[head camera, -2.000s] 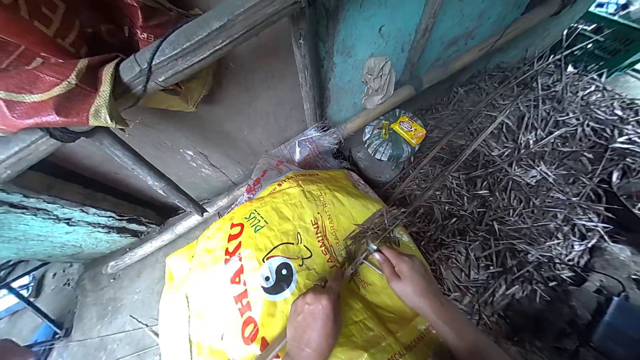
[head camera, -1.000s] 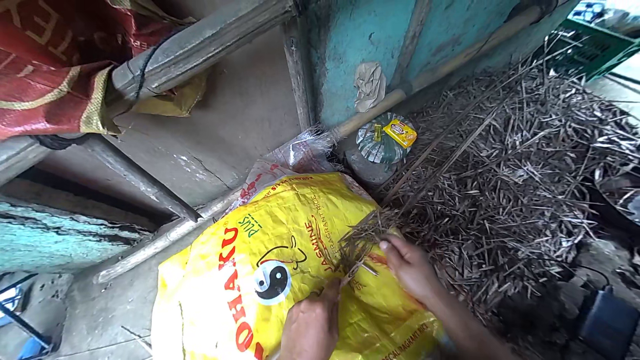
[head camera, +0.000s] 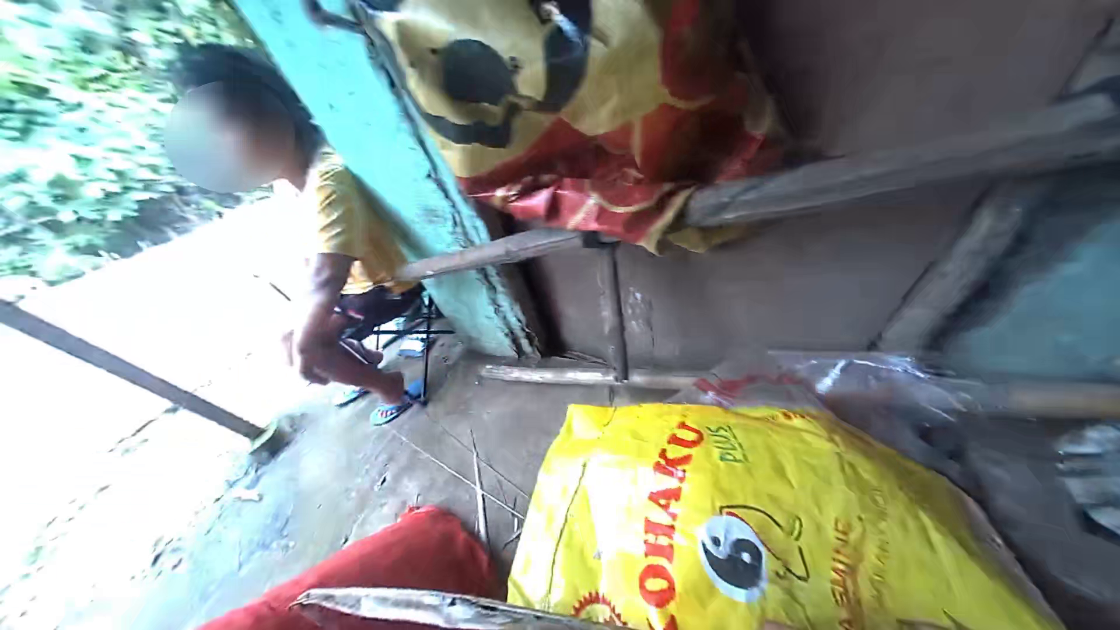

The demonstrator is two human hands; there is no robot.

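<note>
Neither of my hands shows clearly; only a sliver of skin touches the bottom edge over the sack. A yellow woven plastic sack [head camera: 744,516] with red lettering and a black and white round emblem fills the lower right. Across the bottom lies a pale, flat, dry strip [head camera: 437,608], its far end over a red cloth [head camera: 394,569] at lower left; what holds the strip is hidden. Clear plastic [head camera: 875,376] is bunched behind the sack.
A person [head camera: 350,236] in a yellow shirt sits at the left by a turquoise post [head camera: 420,184]. Wooden poles [head camera: 910,171] run along the wall, with a red and tan sack [head camera: 612,149] hanging over them. Thin dry stalks [head camera: 479,490] lie on the floor.
The view has swung far to the left, bringing the seated person into sight. Both my hands, earlier working thin strips on the yellow sack, have dropped out of clear view.
</note>
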